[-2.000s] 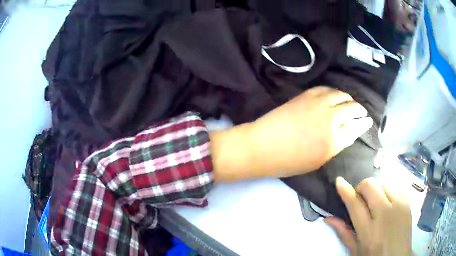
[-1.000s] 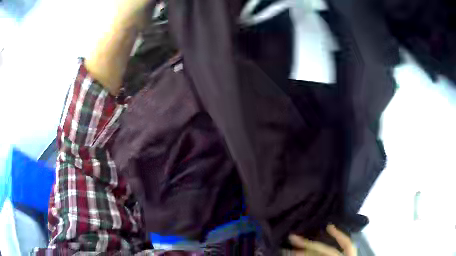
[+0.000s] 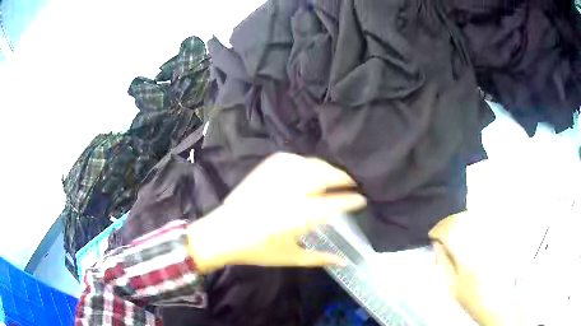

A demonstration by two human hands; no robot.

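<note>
Dark plum-brown garment pieces (image 3: 395, 140) lie in a large folded heap across the middle, and some dark cloth hangs below the table's front edge. My left hand (image 3: 280, 213) is over the near part of this cloth, palm down, with thumb and fingers apart and nothing seen between them. My right hand (image 3: 468, 264) is at the lower right above the white table, blurred and overexposed, with its fingers partly curled. Whether it holds anything cannot be told. No white loop or label shows clearly.
Dark green-black plaid fabric (image 3: 153, 121) is heaped at the left. Another dark cloth pile (image 3: 522, 57) lies at the upper right. A ruler strip (image 3: 357, 274) runs along the near table edge. A blue bin (image 3: 35, 296) is at the lower left.
The raised dark garment with the white label no longer shows. My left hand has come down from the upper left. My right hand has moved up and rightward. The plaid heap shows more fully.
</note>
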